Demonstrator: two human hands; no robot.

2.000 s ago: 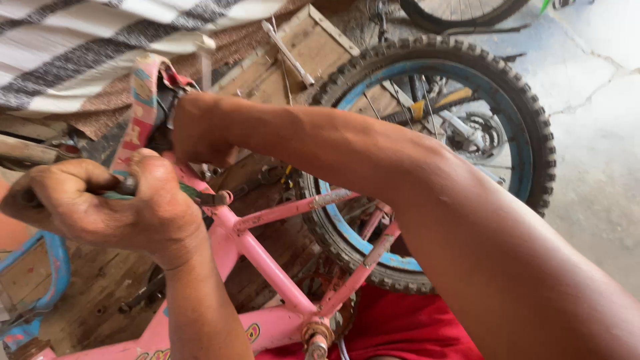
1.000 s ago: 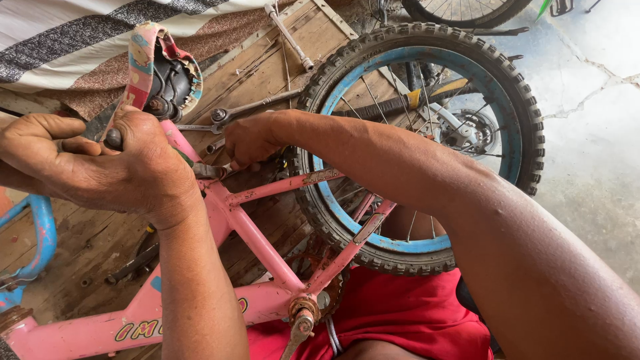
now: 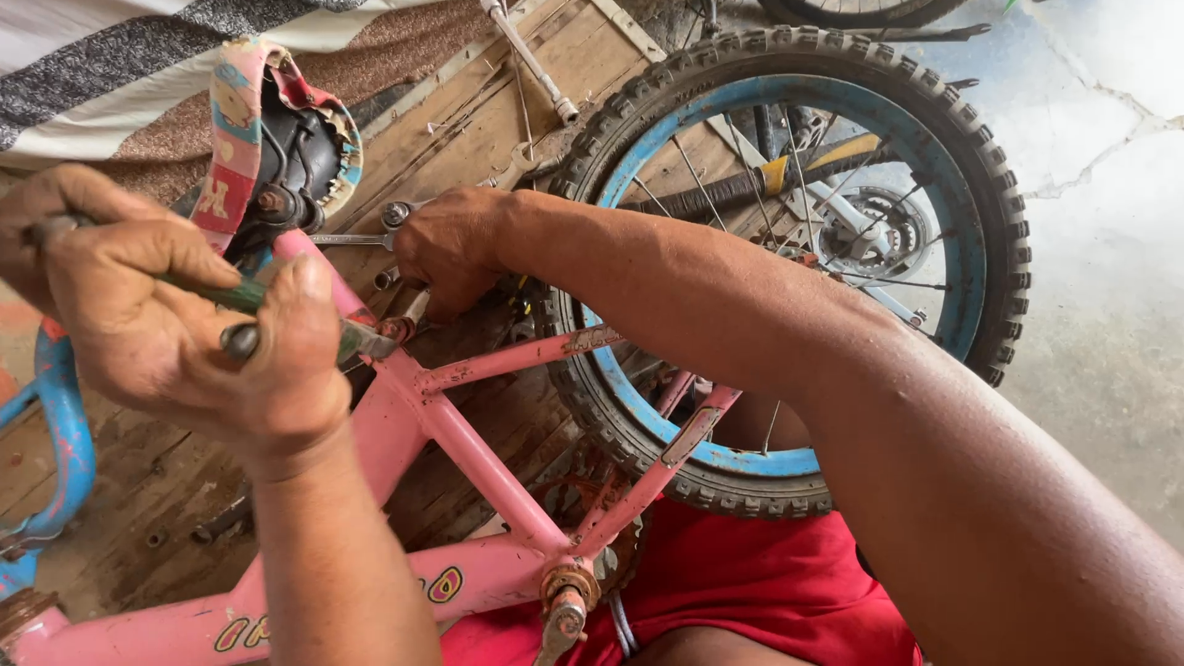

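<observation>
My left hand (image 3: 199, 324) is closed around a green-handled tool (image 3: 242, 294), its flat metal end at the seat clamp (image 3: 396, 329) of a pink bicycle frame (image 3: 481, 472). On the clamp's other side, my right hand (image 3: 453, 245) has its fingers around a metal tool (image 3: 418, 305) that reaches toward the clamp bolt; the fingers hide most of it. Above the clamp, the torn bicycle saddle (image 3: 231, 139) tips sideways on its post. A spanner (image 3: 356, 240) shows just left of my right hand, partly covered by it. The blue-rimmed wheel (image 3: 601, 199) is beneath my right forearm.
A wooden board (image 3: 444, 120) bears a long socket tool (image 3: 532, 60) and an open-end wrench (image 3: 518, 166). Blue tubing (image 3: 65, 435) stands at the left edge. Striped cloth (image 3: 120, 83) lies upper left. The rusty crank (image 3: 564, 620) is near my red shorts (image 3: 758, 592).
My right hand has moved from beside the saddle down to the seat clamp. The saddle has come into fuller view. My left hand's tool now shows with its end at the clamp.
</observation>
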